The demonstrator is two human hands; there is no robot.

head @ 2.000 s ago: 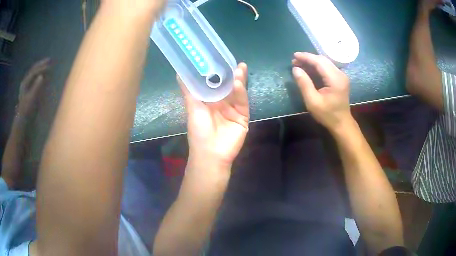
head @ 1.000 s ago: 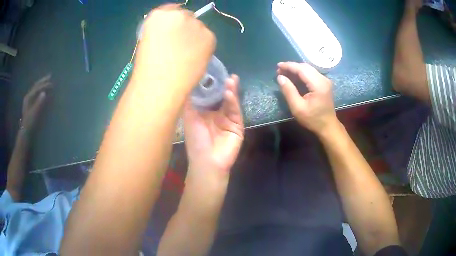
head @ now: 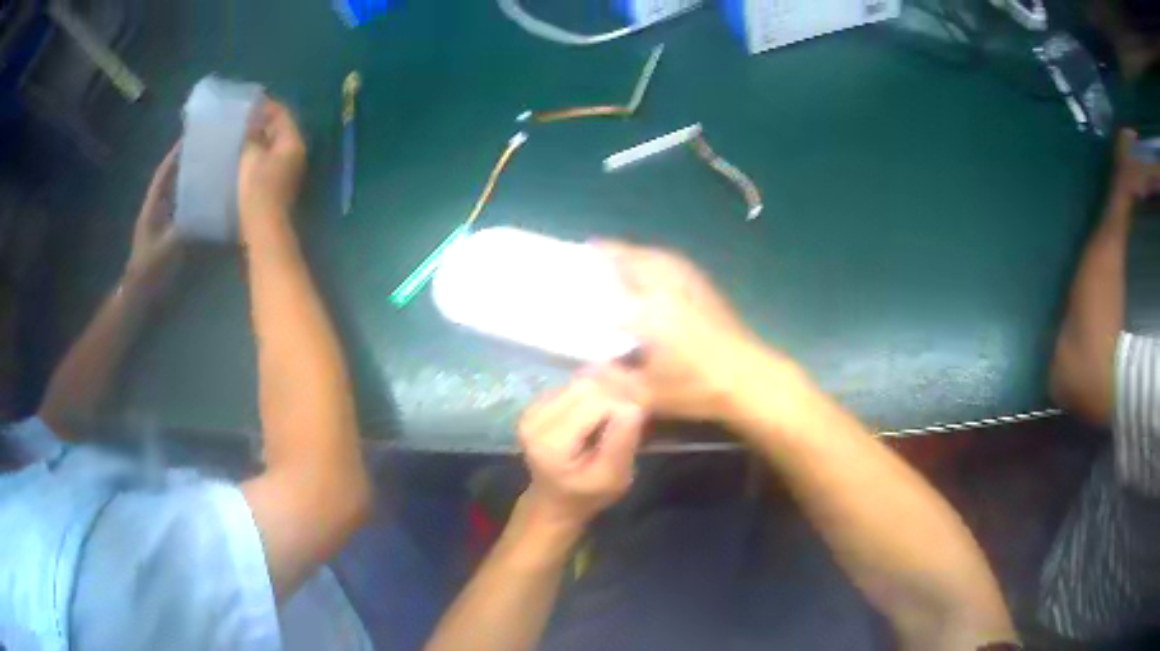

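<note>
My right hand [head: 681, 324] holds a white oval unit [head: 534, 290] by its right end, a little above the dark green table. The unit is overexposed, so its surface details do not show. My left hand [head: 585, 439] is just below that end, with curled fingers close to my right fingertips. Blur hides whether it touches or grips anything. A green LED strip board [head: 430, 265] with an orange lead lies beside the unit's left end. A slim white stick [head: 651, 148] with a brownish lead lies behind the unit.
At left, a person in light blue holds a translucent shell [head: 213, 159]. A thin brush-like tool [head: 349, 146] lies nearby. Another cable piece [head: 579, 113], a white cable [head: 573, 34] and a white-blue box [head: 821, 19] are at the back. Another person's arm [head: 1097, 274] is at right.
The neighbour's arm has withdrawn left, and a translucent shell is now in that person's hands. My right hand has moved left and now holds the white oval unit, lifted from the table.
</note>
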